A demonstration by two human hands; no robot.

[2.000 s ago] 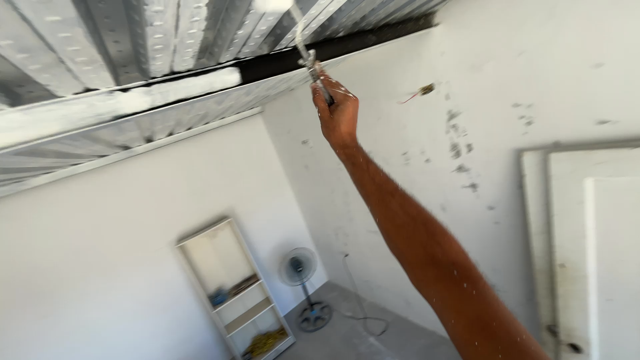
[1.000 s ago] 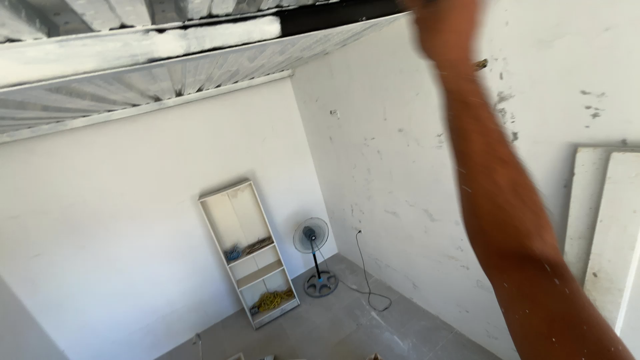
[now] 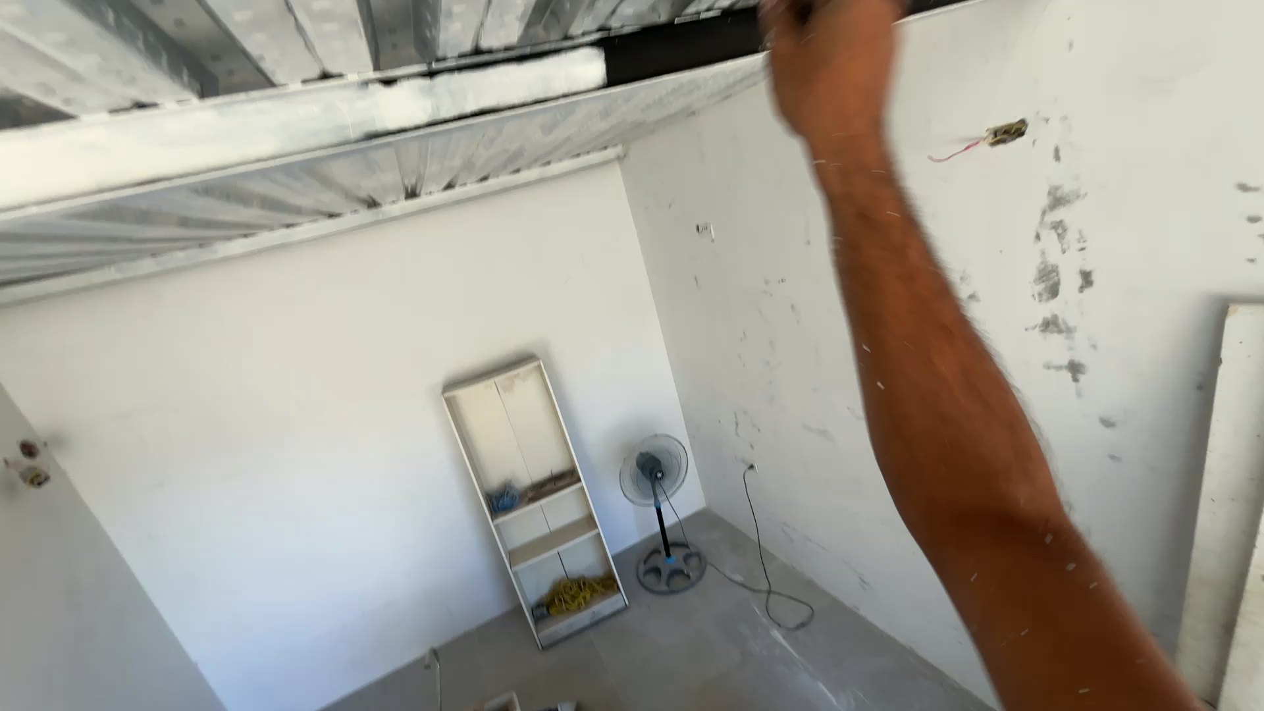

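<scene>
My right hand (image 3: 837, 59) is raised to the ceiling beam at the top of the view, blurred and cut off by the upper edge. Its fingers and anything in them are out of sight. Just left of the hand the metal beam shows a bare black stretch (image 3: 681, 47); farther left, white paint (image 3: 504, 84) covers it. White specks dot the forearm. Corrugated metal ceiling sheets (image 3: 286, 39) lie above and behind the beam. My left hand is out of the frame.
A white shelf unit (image 3: 551, 545) with yellow cord leans at the far wall, beside a pedestal fan (image 3: 654, 472). The fan's cable (image 3: 760, 553) runs over the floor. Bare wires (image 3: 1007, 132) poke from the right wall. White panels (image 3: 1221, 494) stand at the right edge.
Two seconds ago my right hand held a white-smeared handled tool, seemingly a brush, under the beam; that tool is now out of sight. The hand has stayed raised near the beam.
</scene>
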